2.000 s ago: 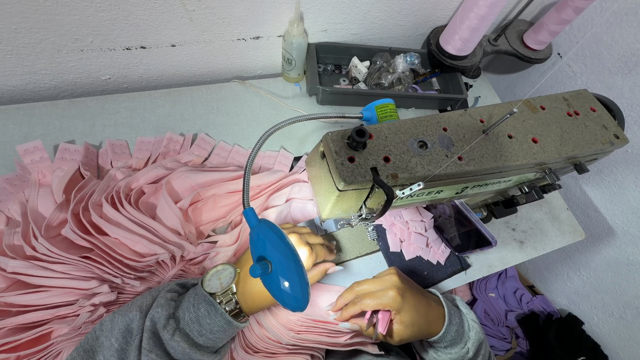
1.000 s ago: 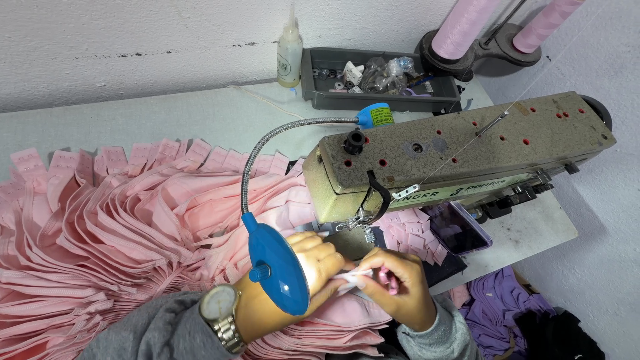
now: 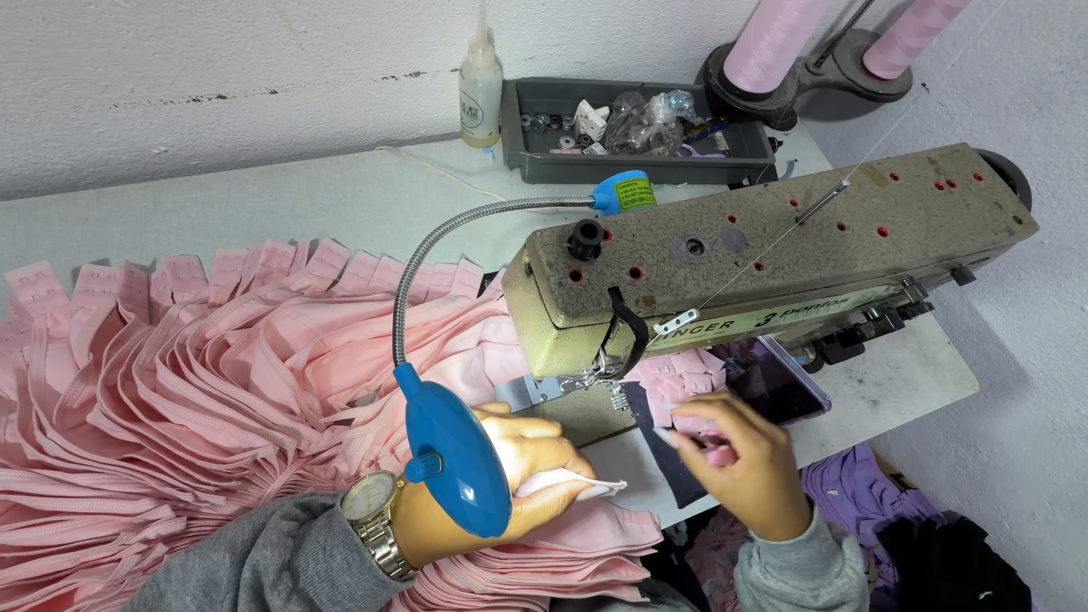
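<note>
My left hand [image 3: 540, 467], with a metal wristwatch [image 3: 370, 501], pinches the edge of a pink fabric piece [image 3: 586, 483] in front of the sewing machine's presser foot [image 3: 619, 393]. A blue lamp head [image 3: 459, 459] hides part of this hand. To the right, my right hand [image 3: 739, 455] curls around a small pink fabric tab [image 3: 721, 452], its thumb and forefinger near a pile of pink tabs [image 3: 680, 378] on a dark cloth [image 3: 663, 450]. Many joined pink garment pieces [image 3: 212, 382] with hook-and-eye tabs at their ends spread over the left of the table.
The Singer sewing machine [image 3: 765, 246] spans the right. Behind it stand a grey tray [image 3: 629, 170] of bobbins and small bags, a plastic bottle [image 3: 481, 93] and pink thread cones [image 3: 773, 42]. A phone [image 3: 773, 382] lies beside the tabs. Purple fabric [image 3: 858, 501] sits below the table edge.
My hands were together at the fabric edge a second ago. My right hand has moved away to the right, toward the pile of tabs, while my left keeps hold of the fabric.
</note>
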